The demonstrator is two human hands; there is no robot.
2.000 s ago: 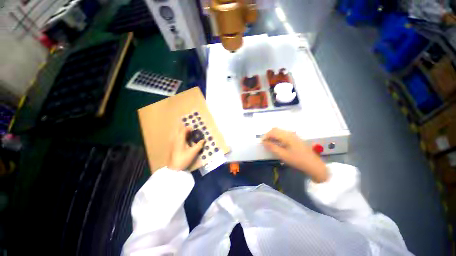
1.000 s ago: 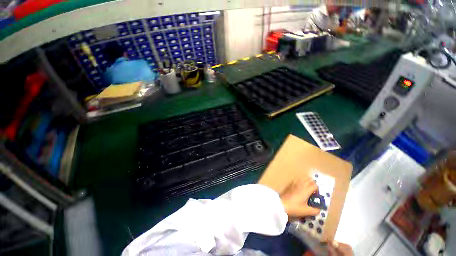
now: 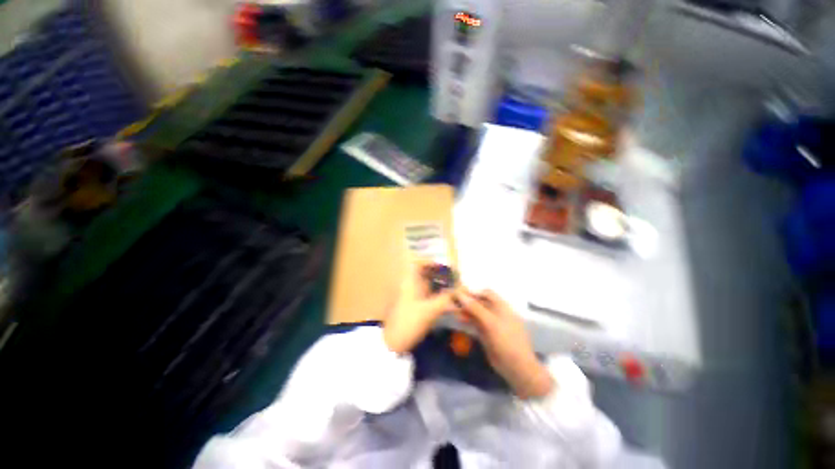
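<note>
The view is blurred. My left hand [image 3: 414, 310] grips a round black housing [image 3: 440, 277] between thumb and fingers over the lower right of the tan work pad [image 3: 371, 243]. My right hand [image 3: 499, 334] is close beside it, its fingertips together near the housing; whether they hold a small part is hidden by blur. The white die-cut adhesive sheet [image 3: 424, 238] lies on the pad just beyond the housing, partly covered by my left hand.
The white dispensing robot bed [image 3: 586, 284] is at the right, with red-brown fixture nests [image 3: 547, 212], a round white cap [image 3: 606, 221] and the gold-orange dispensing head [image 3: 586, 133]. Black blister trays [image 3: 211, 284] are at the left. A second adhesive sheet [image 3: 386, 158] lies beyond the pad.
The view has swung from the left bench back to the pad and machine. My right hand, at the frame's lower edge before, is now beside my left hand, which still holds the housing.
</note>
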